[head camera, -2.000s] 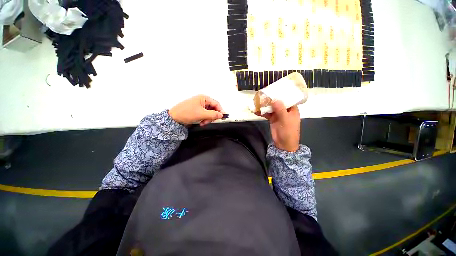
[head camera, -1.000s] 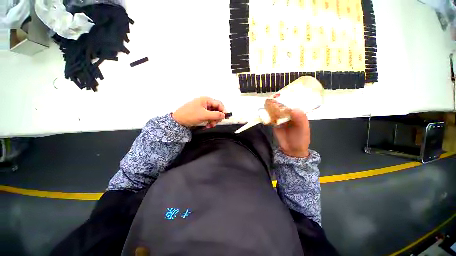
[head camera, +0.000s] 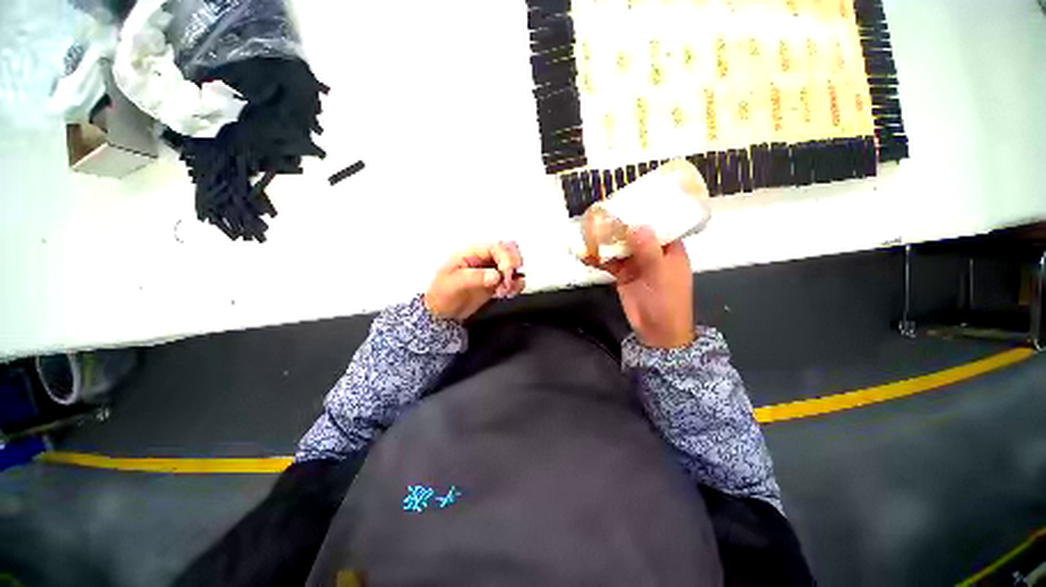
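My left hand (head camera: 470, 281) is near the table's front edge and pinches a black strip (head camera: 518, 274), of which only a dark bit shows at the fingertips. My right hand (head camera: 658, 287) holds a whitish glue bottle (head camera: 660, 206), tilted, its base up and to the right. Its nozzle cannot be made out. The bottle overlaps the near edge of a yellow printed board (head camera: 723, 86). Black tabs (head camera: 791, 165) stand in rows along the board's left, near and right edges.
A tangled pile of black strips (head camera: 258, 138) lies at the left, with one loose strip (head camera: 346, 172) beside it. White crumpled wrapping (head camera: 172, 86), a clear plastic bag (head camera: 235, 32) and a small open box (head camera: 112, 149) are at the upper left.
The bottle has turned from nozzle pointing down-left to a steeper hold, nozzle no longer visible. The strip shows less at my left fingertips. The view has shifted, with the pile lower and further right.
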